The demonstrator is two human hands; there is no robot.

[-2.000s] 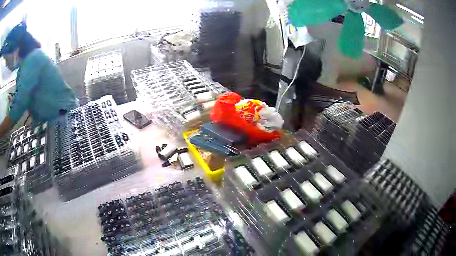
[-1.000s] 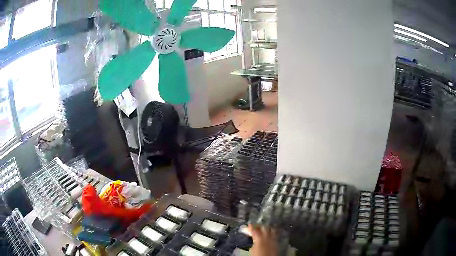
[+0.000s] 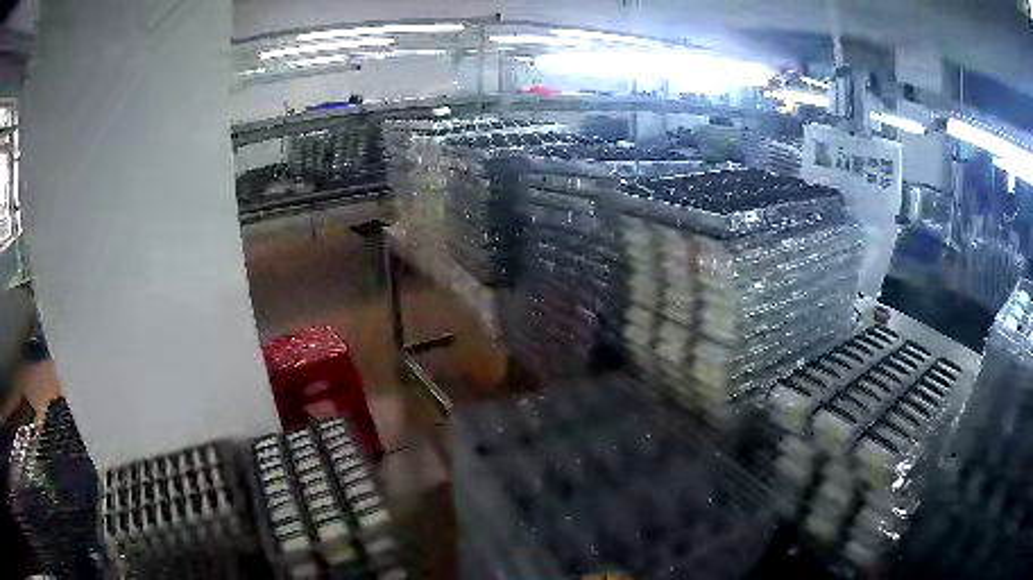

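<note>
A dark grey blister tray [image 3: 600, 482], blurred, fills the lower middle nearest me. Its pockets look dark, and I cannot make out parts in them. Neither my left hand nor my right hand can be made out. A small yellow-orange patch shows at the bottom edge below the tray, too cut off to tell what it is. Whether the tray is held or resting is not visible.
Trays with pale parts [image 3: 317, 487] and another such stack [image 3: 170, 499] stand at lower left by the pale pillar [image 3: 142, 227]. A red object [image 3: 317, 368] is behind. Tall tray stacks [image 3: 782, 283] stand at right, with a lower stack [image 3: 872, 391] nearer.
The view has swung far right from the table, past the green fan and pillar, to the tall stacks. The hand seen at the bottom one second ago is gone; a blurred dark tray now shows low centre.
</note>
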